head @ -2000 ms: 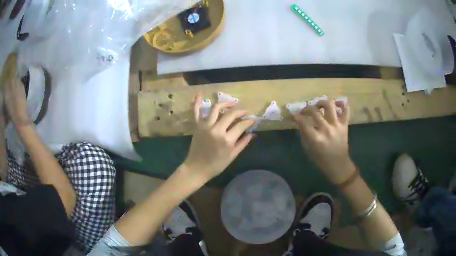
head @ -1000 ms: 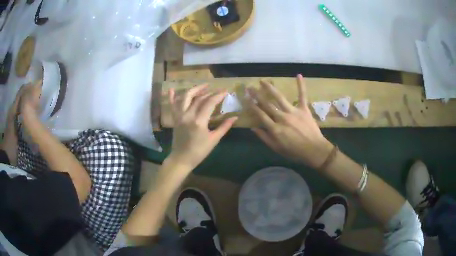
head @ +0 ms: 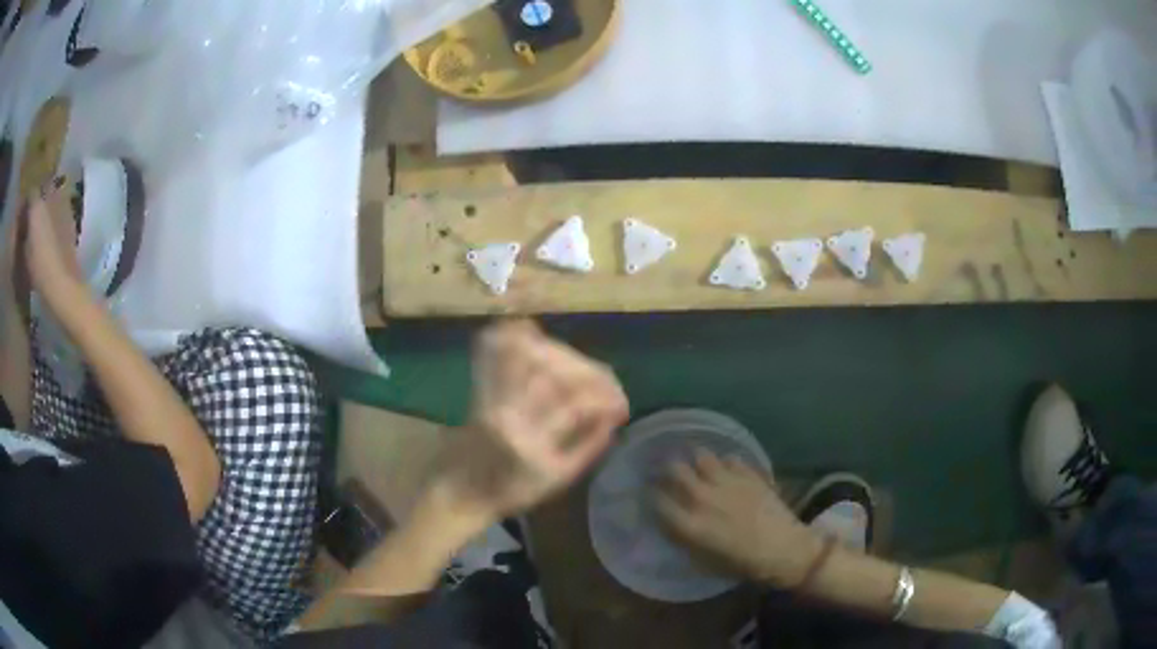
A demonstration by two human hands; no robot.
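Observation:
Several white triangular pieces [head: 647,246] lie in a loose row on the wooden plank [head: 685,203], with a wider gap left of the middle. My left hand [head: 539,406] is blurred, with curled fingers, in front of the plank; whether it holds anything is unclear. My right hand [head: 730,514] reaches over and into the round translucent tub [head: 622,564] on the floor between my feet. Its fingertips are blurred, and what they touch is hidden.
A yellow housing [head: 476,79] with a black module [head: 538,23] sits at the back. A green strip [head: 831,34] lies on the white sheet. Clear plastic [head: 254,64] is at the left, beside another person's arm [head: 121,374]. A shoe [head: 1063,450] is at the right.
Both hands have left the plank. My right hand has moved down to the tub, and my left hand has drawn back toward me. The whole row of triangles is now uncovered.

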